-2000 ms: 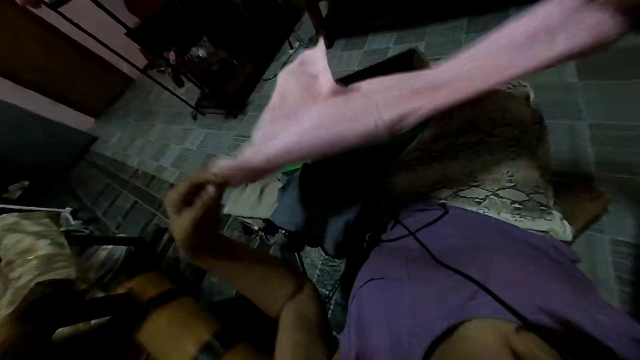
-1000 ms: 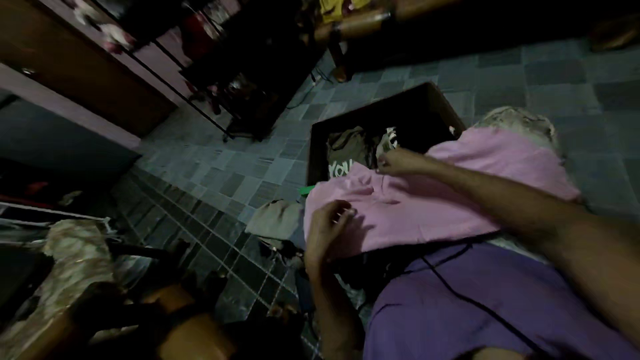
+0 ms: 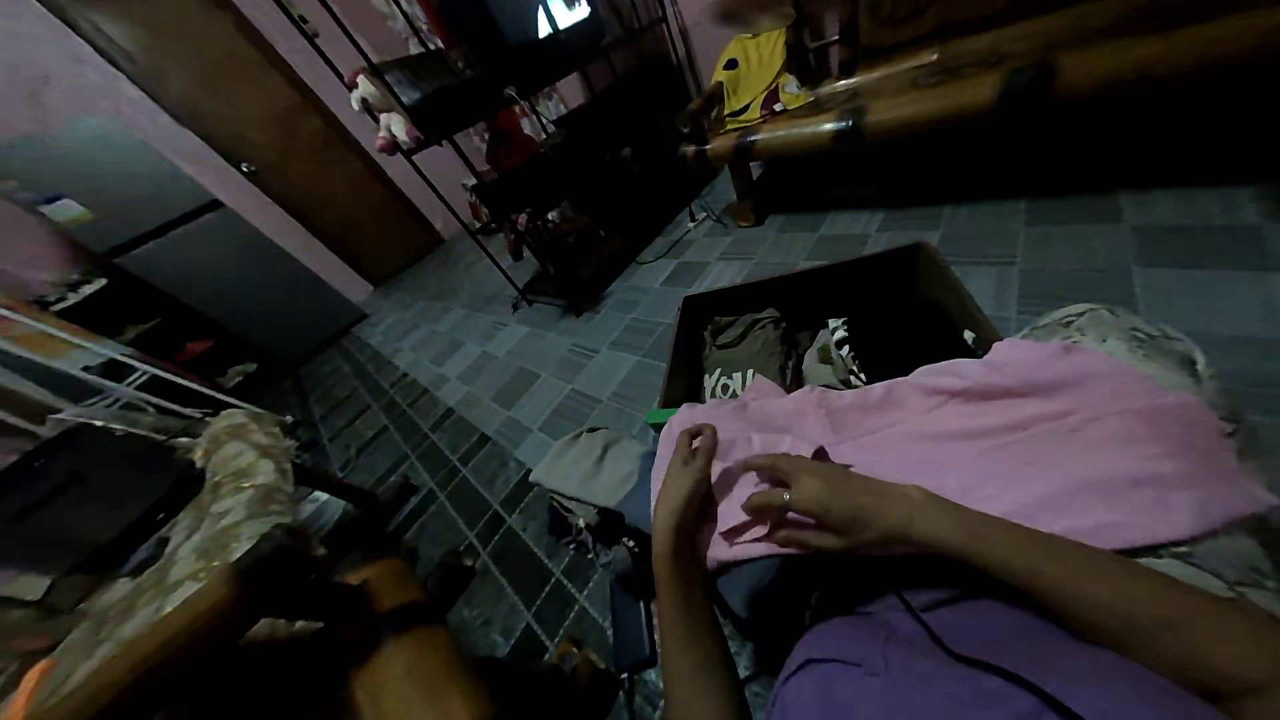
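A pink cloth garment [image 3: 1040, 440] lies spread across my lap and over the near edge of an open box [image 3: 830, 275]. My left hand [image 3: 690, 485] rests at the garment's left end, fingers bent; whether it pinches the cloth cannot be told. My right hand [image 3: 820, 500], with a ring on one finger, lies on the cloth just to the right of it, fingers apart. In the box are a folded dark shirt with white lettering [image 3: 745, 350] and a patterned cloth [image 3: 835, 357] beside it.
Folded grey cloth [image 3: 592, 468] lies on the tiled floor left of the box. A patterned cloth pile [image 3: 1125, 335] is at its right. A wooden bench [image 3: 900, 110] with a yellow cloth [image 3: 755, 80], a dark metal rack [image 3: 470, 180] and a bamboo armrest [image 3: 410, 640] stand around.
The pink garment, stretched in the air two seconds ago, now lies flat over my lap and the box edge. My right hand has moved left and nearer to me since one second ago.
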